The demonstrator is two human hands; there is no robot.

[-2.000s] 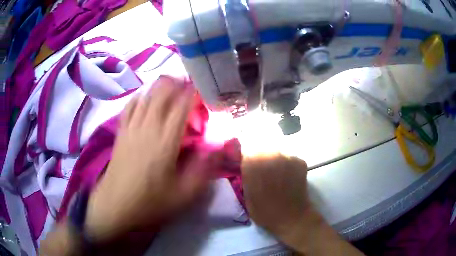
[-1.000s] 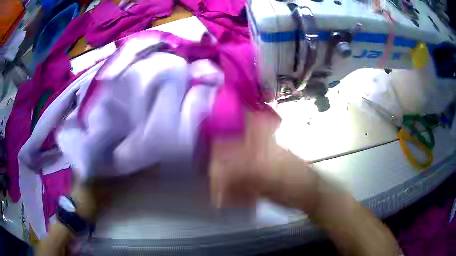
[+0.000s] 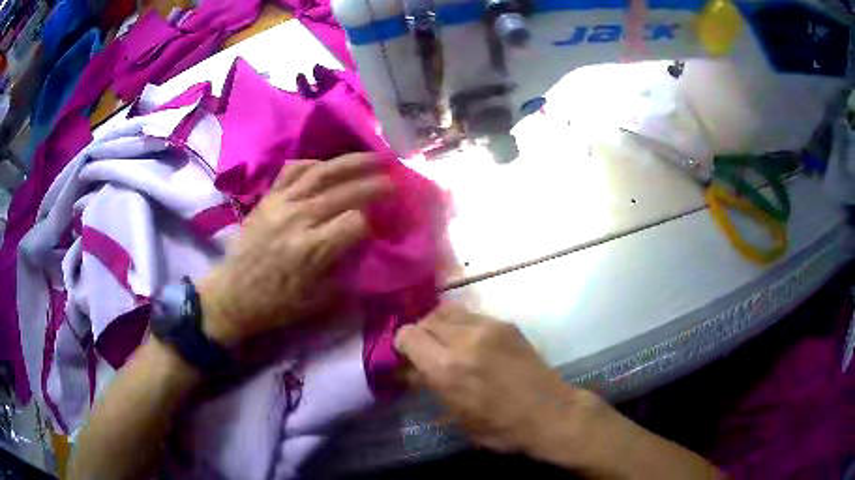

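Observation:
The magenta garment with a pale lilac inner side lies bunched on the table left of the needle and hangs toward the front edge. My left hand, with a dark watch on the wrist, rests on the magenta fabric, fingers spread toward the needle area. My right hand pinches the garment's magenta edge near the front of the table. The white machine head with a blue stripe stands behind. The presser foot and needle are in bright glare; whether fabric is under them cannot be told.
Scissors with a yellow and a green loop lie right of the needle, by a white crumpled cloth. More magenta pieces lie at the back left. A grey marked strip follows the front table edge.
The garment was swung about in a blur and now lies with more magenta side up. My left hand has come onto it; my right hand has moved down to its front edge. The view has shifted.

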